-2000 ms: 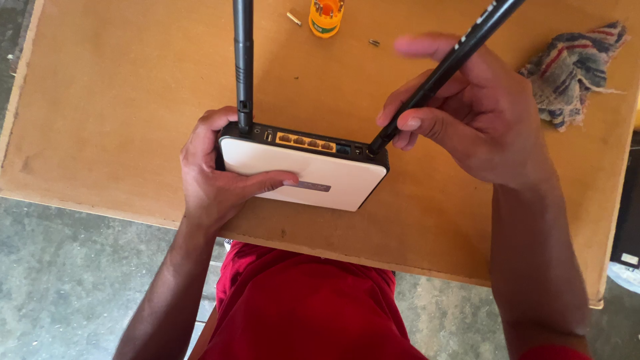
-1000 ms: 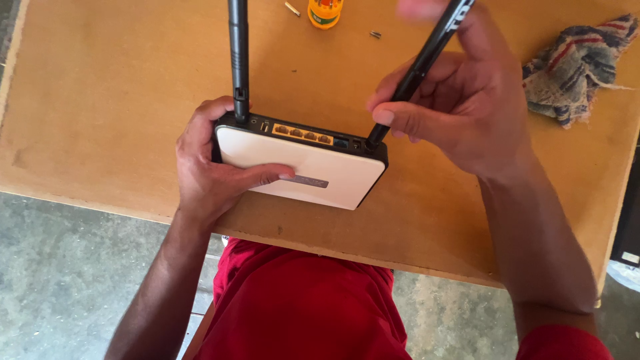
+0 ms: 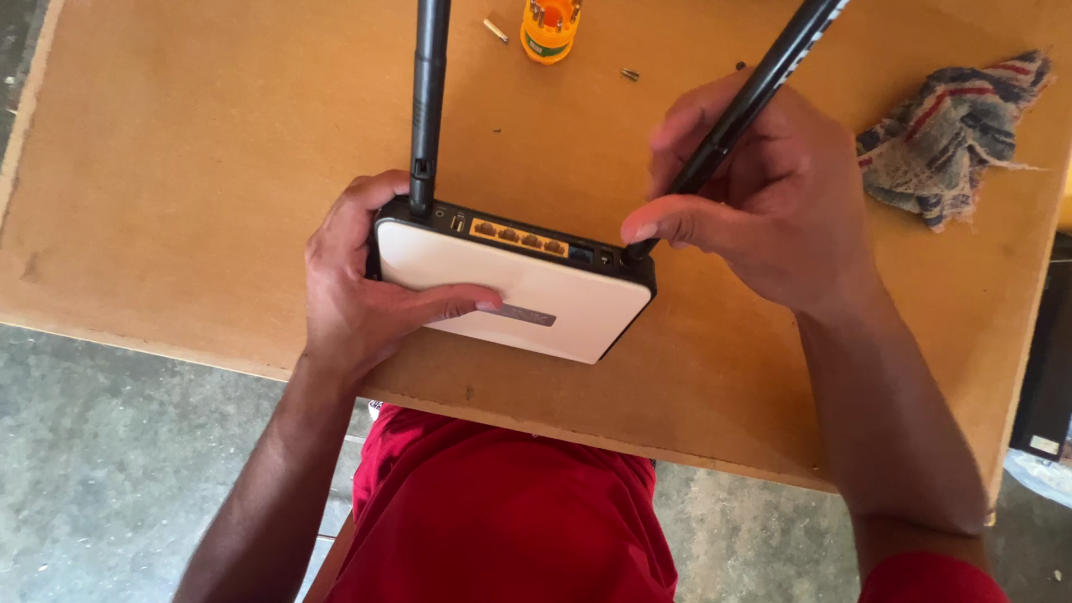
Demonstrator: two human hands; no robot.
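Note:
A white and black Wi-Fi router (image 3: 536,289) is held above the near part of the table, its row of yellow-framed ports facing away from me. My left hand (image 3: 364,280) grips its left end, thumb across the white top. One black antenna (image 3: 429,92) rises from the left rear corner. At the right rear corner stands a second black antenna (image 3: 758,88), slanting up to the right. My right hand (image 3: 762,184) is around its lower part, thumb near the base and fingers curled behind the shaft.
On the brown tabletop (image 3: 209,151) are an orange bit holder (image 3: 550,29) with metal bits, a small pale piece (image 3: 495,31) and small metal pieces (image 3: 629,74). A frayed striped cloth (image 3: 955,138) lies at the right. The table's near edge runs before my red shirt.
My right hand's fingers have shifted along and around the right antenna. My left hand keeps its hold on the router.

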